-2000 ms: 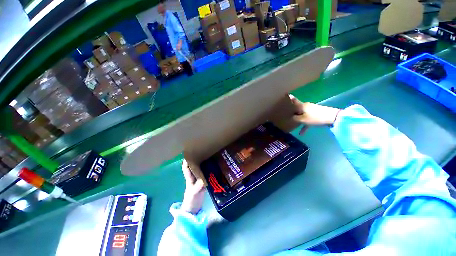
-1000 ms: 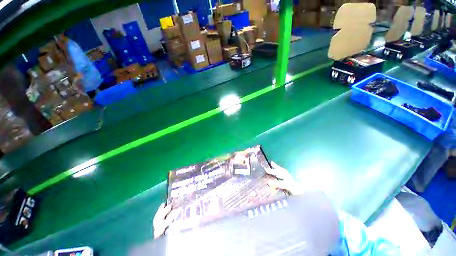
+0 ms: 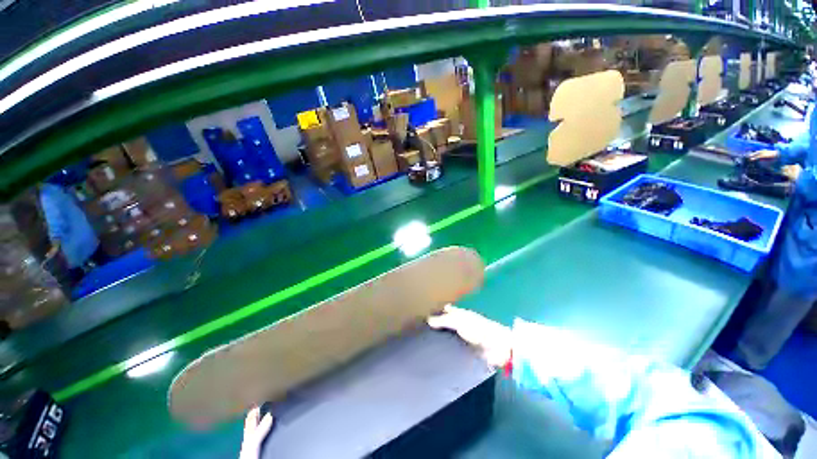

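The retail box (image 3: 385,394) lies on the green worktop in front of me, cut off by the bottom edge. Its broad upper face is plain dark; no contents show. The brown tuck flap (image 3: 327,345), with rounded ends, stands up along the far edge. My left hand (image 3: 255,435) holds the near-left end beside the flap, only its fingers showing. My right hand (image 3: 475,333) holds the far right corner, its fingertips at the flap's base.
A blue bin (image 3: 690,224) with dark bundles stands at the right. An open box (image 3: 605,177) with a raised lid is behind it, others farther along. A dark box (image 3: 31,426) is at the lower left. A person's sleeve and trousers show at the right edge.
The box was tilted up with its printed face showing; now it lies lower with a plain dark face up and the brown flap standing. The view has also shifted; the scale has left it.
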